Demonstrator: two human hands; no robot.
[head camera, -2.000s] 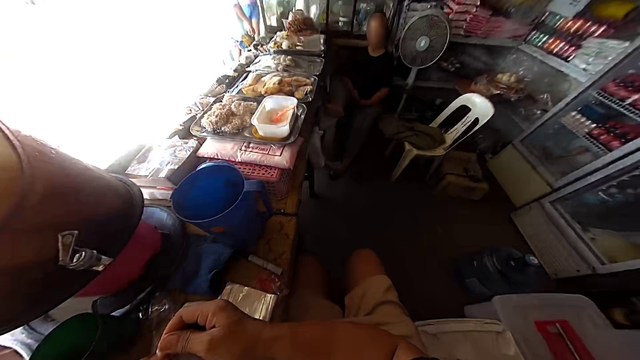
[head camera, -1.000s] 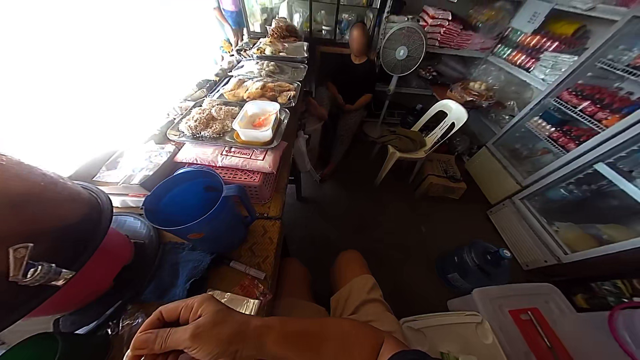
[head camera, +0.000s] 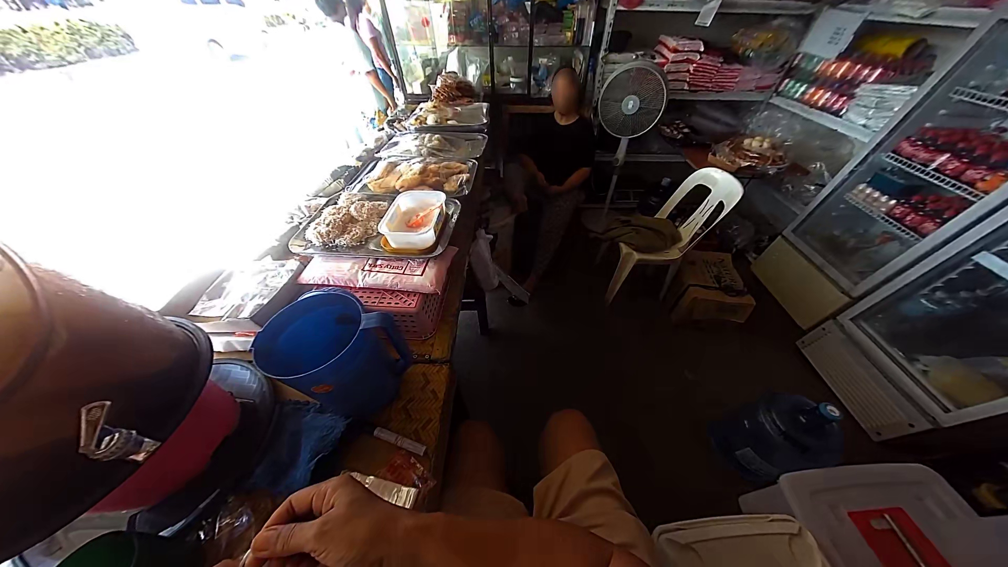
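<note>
My right hand (head camera: 339, 520) is low at the left of centre, its forearm reaching in from the right. Thumb and fingers are bent together near the bottom edge; whether something is between them cannot be told. A sliver of skin beside them at the edge may be my left hand, mostly out of frame. Just behind my right hand lie a silvery wrapper (head camera: 386, 490) and a small white tube (head camera: 399, 441) on the woven-topped table (head camera: 413, 398). A blue cloth (head camera: 295, 445) and a blue plastic pitcher (head camera: 346, 354) are farther back. Clear plastic (head camera: 228, 524) lies left of the hand.
A large dark container with a metal latch (head camera: 118, 441) stands at left. Food trays (head camera: 303, 242) line the counter beyond. A person (head camera: 555, 165) sits near a standing fan (head camera: 632, 102). A plastic chair (head camera: 709, 189), water jug (head camera: 776, 437) and glass-door coolers (head camera: 890, 315) are at right.
</note>
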